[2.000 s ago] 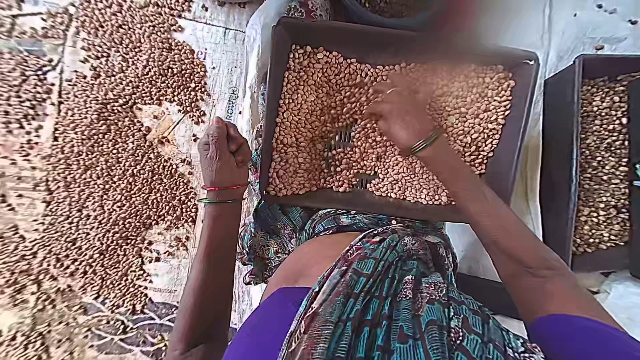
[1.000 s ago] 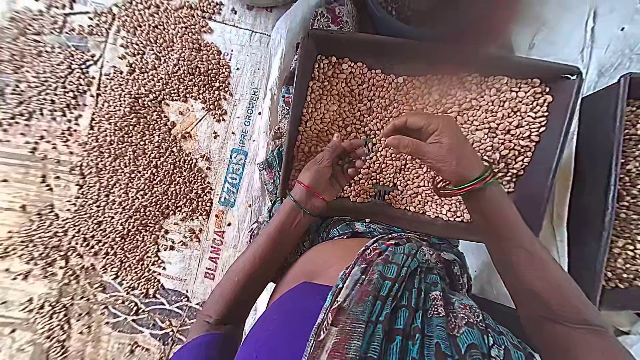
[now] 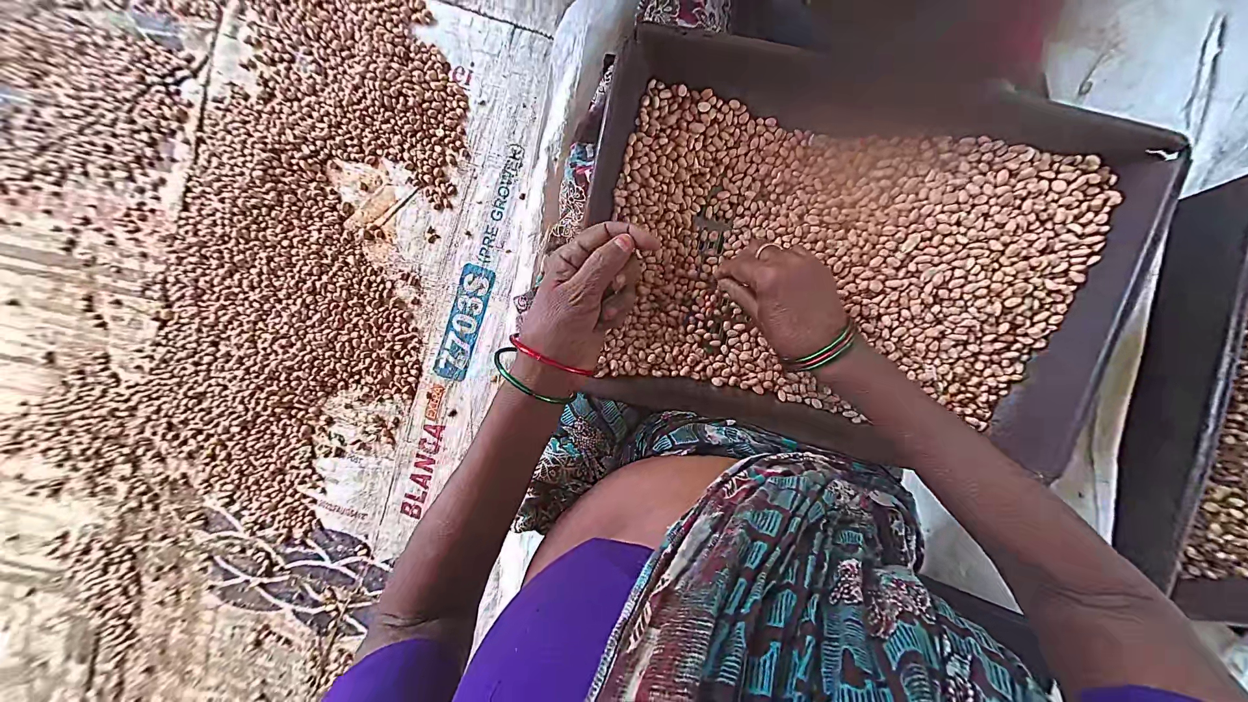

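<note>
A dark rectangular tray (image 3: 1063, 409) rests by my lap, with a layer of light brown beans or seeds (image 3: 936, 263) spread in it. Over the tray's left edge is my left hand (image 3: 590, 283), thumb and index finger pinched together; whether something small is between them cannot be told. My right hand (image 3: 785, 297) is at the beans left of the tray's middle, fingers bent down with the tips touching or just above them. Between the hands, the beans lie thinner and dark patches of the tray bottom (image 3: 710, 234) show through.
Left of the tray, many darker brown beans (image 3: 283, 292) lie spread over printed sacks (image 3: 487, 283). A second dark tray (image 3: 1185, 390) holding beans stands at the right edge. Beyond the main tray is a dark blurred shape. Patterned cloth (image 3: 809, 575) covers my lap.
One second ago my hands were close together above the tray; now they are apart, the left over the tray's left edge and the right lower at the beans. The view has shifted.
</note>
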